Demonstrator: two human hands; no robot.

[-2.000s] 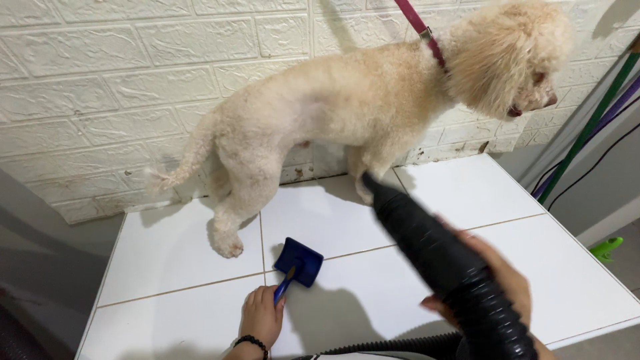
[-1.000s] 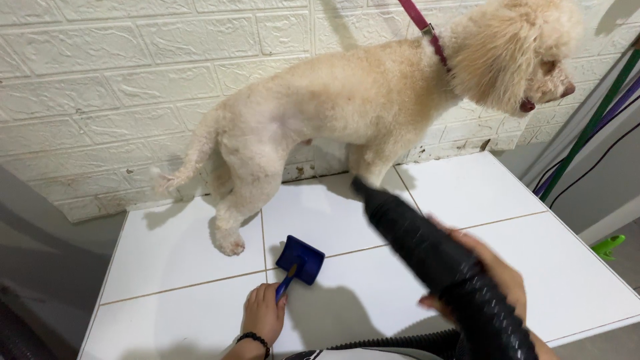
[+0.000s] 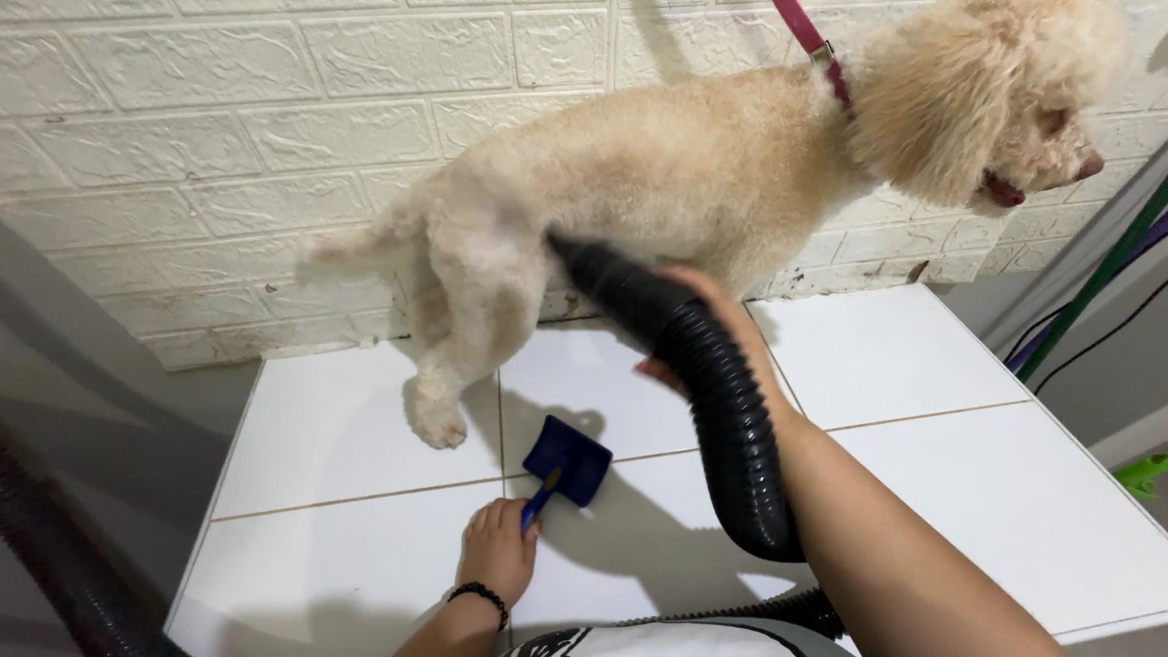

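A cream curly-coated dog (image 3: 657,164) stands side-on on a white tiled table (image 3: 365,547), its head to the right and mouth slightly open. My right hand (image 3: 721,338) is closed around the black nozzle and ribbed hose of a pet dryer (image 3: 630,292). The nozzle's tip is by the dog's flank, near the hind leg; whether it touches cannot be told. Low on the table, my left hand (image 3: 501,547), with a black beaded bracelet at the wrist, grips the handle of a blue slicker brush (image 3: 570,461). The brush head lies near the dog's hind paw.
A red leash (image 3: 803,27) runs up from the dog's collar. Behind the dog rises a cream brick-pattern wall (image 3: 182,146). More ribbed hose (image 3: 803,610) lies at the table's near edge. Green and purple poles or cords (image 3: 1086,283) and a bright green object (image 3: 1141,474) are at the right.
My right hand has moved the dryer nozzle left and up, from by the dog's front legs to its rear flank. My left hand still holds the brush in about the same place.
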